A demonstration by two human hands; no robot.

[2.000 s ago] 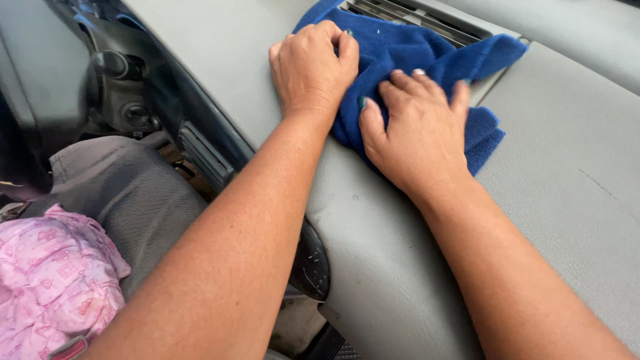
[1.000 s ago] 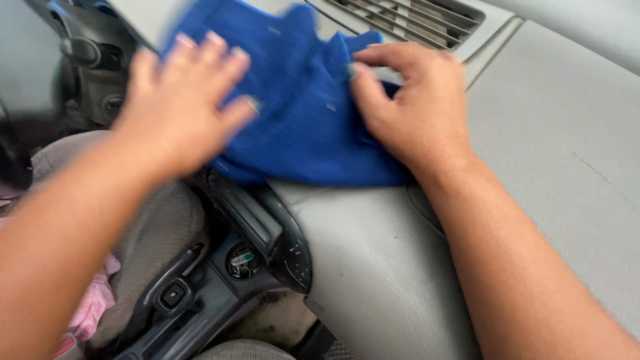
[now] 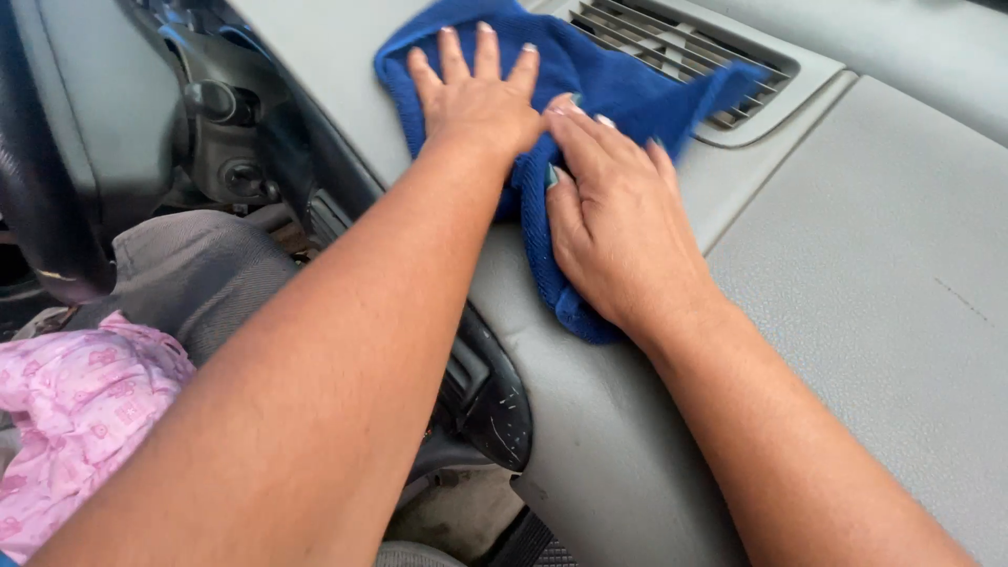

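A blue cloth [image 3: 630, 87] lies bunched on the grey dashboard [image 3: 882, 220] of a car and covers part of a slatted air vent [image 3: 685, 51]. My left hand [image 3: 480, 102] rests flat on the cloth's left part, fingers spread. Just right of it, my right hand [image 3: 622, 213] presses on the cloth with its fingers nearly together; the thumb lies along a thick fold. The cloth's right corner stands up over the vent and is slightly blurred. Neither hand is closed around the cloth.
At the left are the steering wheel [image 3: 59, 157] and an ignition lock [image 3: 244, 178]. Below them, grey trousers [image 3: 213, 268] and pink printed fabric [image 3: 94, 417] show. Black trim [image 3: 496, 402] with scratches runs along the dashboard's edge. A seam [image 3: 776, 165] crosses the dashboard right of the vent.
One second ago my left hand was lifted and blurred, farther left of my right hand; now it lies on the cloth, close beside it. The cloth has shifted and covers part of the vent.
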